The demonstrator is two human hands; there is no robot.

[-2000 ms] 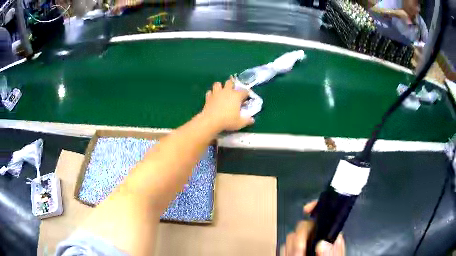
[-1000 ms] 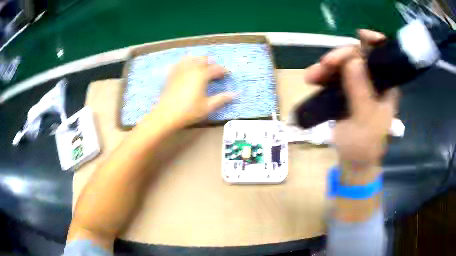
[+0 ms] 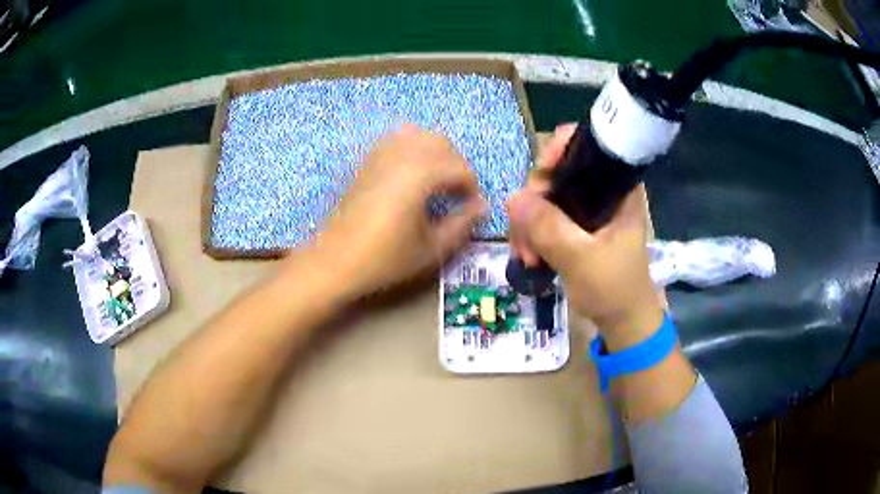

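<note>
My right hand [image 3: 589, 241], with a blue band at the wrist, grips the black electric screwdriver [image 3: 598, 159]. The screwdriver's lower end is over the upper right part of an open white socket housing [image 3: 502, 357]. A green circuit board [image 3: 473, 311] with a yellow block lies inside the housing. My left hand [image 3: 415, 207] is over the lower edge of the screw tray [image 3: 280, 164], just above the housing, fingers curled together. It is blurred, and I cannot tell if it holds a screw.
A second open housing [image 3: 145, 289] with a board lies at the left on the cardboard mat [image 3: 376, 405], beside a crumpled plastic bag [image 3: 60, 198]. Another bagged cord [image 3: 714, 260] lies right of my right wrist. The green belt [image 3: 386, 27] runs beyond the pale rail.
My left hand has moved right and down from over the screws, its fingers now curled. My right hand has brought the screwdriver left, more upright, over the housing.
</note>
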